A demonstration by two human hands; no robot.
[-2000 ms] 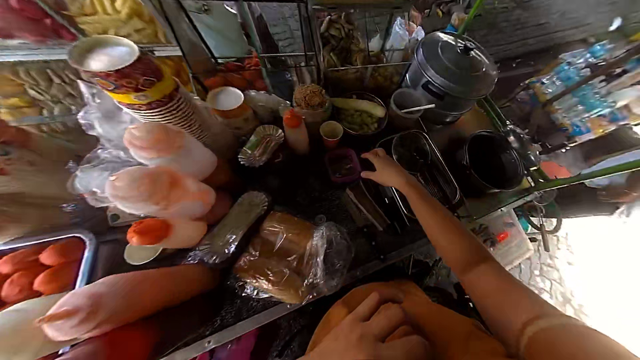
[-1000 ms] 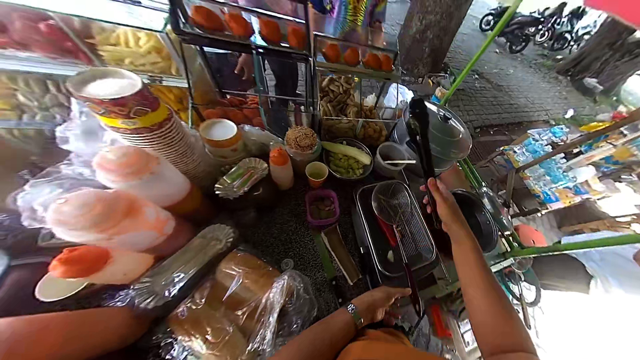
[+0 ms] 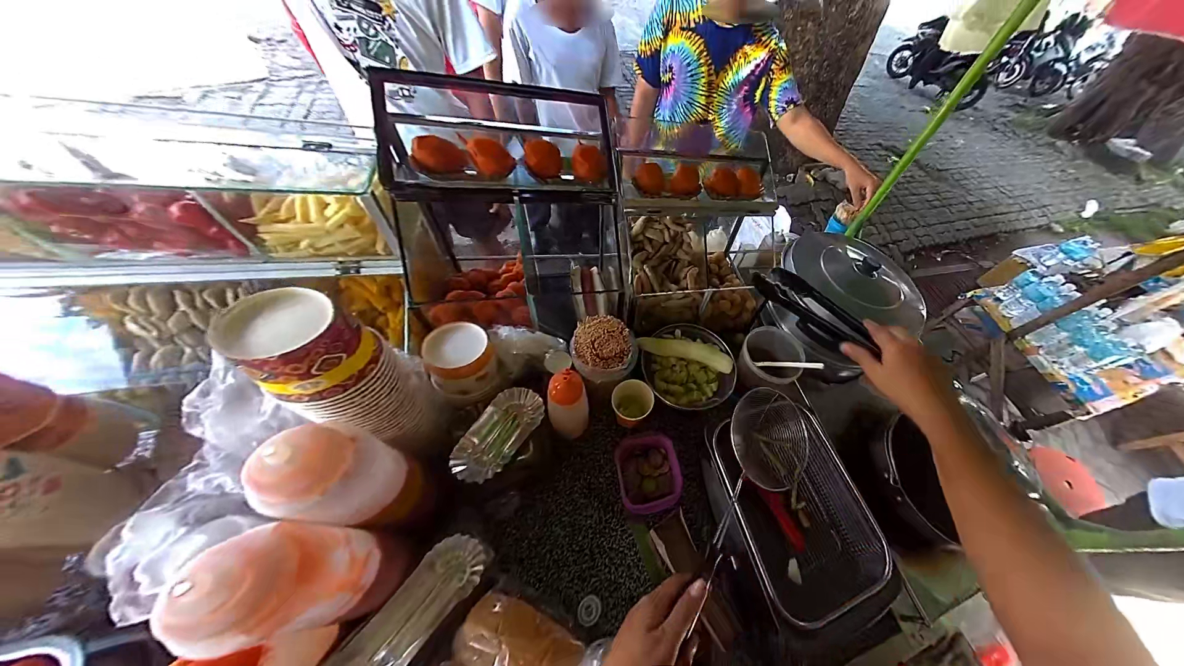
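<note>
My right hand (image 3: 895, 363) grips the end of black tongs (image 3: 814, 310), which point left beside the lidded metal pot (image 3: 856, 277). Low in the view, my left hand (image 3: 655, 618) is closed around the thin handle of a wire-mesh skimmer (image 3: 770, 438). The skimmer's round mesh lies over the upper left part of a rectangular wire basket tray (image 3: 856, 527). A red-handled utensil (image 3: 782, 518) rests in that tray. Left of it is a purple plastic container (image 3: 648, 474) with sliced food. A bowl of chopped green vegetable (image 3: 686, 366) stands beyond.
Stacked paper bowls (image 3: 319, 361), large sauce bottles (image 3: 324, 472) and plastic-wrapped bread (image 3: 514, 634) stand at left. A dark pan (image 3: 925, 481) sits at right. Glass display cases (image 3: 499, 176) hold orange fried food at the back; several people stand behind, one in a tie-dye shirt (image 3: 712, 79).
The tongs, upright in my right hand a second ago, now slant to the left near the pot. Two seconds ago that hand was at the purple container, without tongs. The view has tilted up.
</note>
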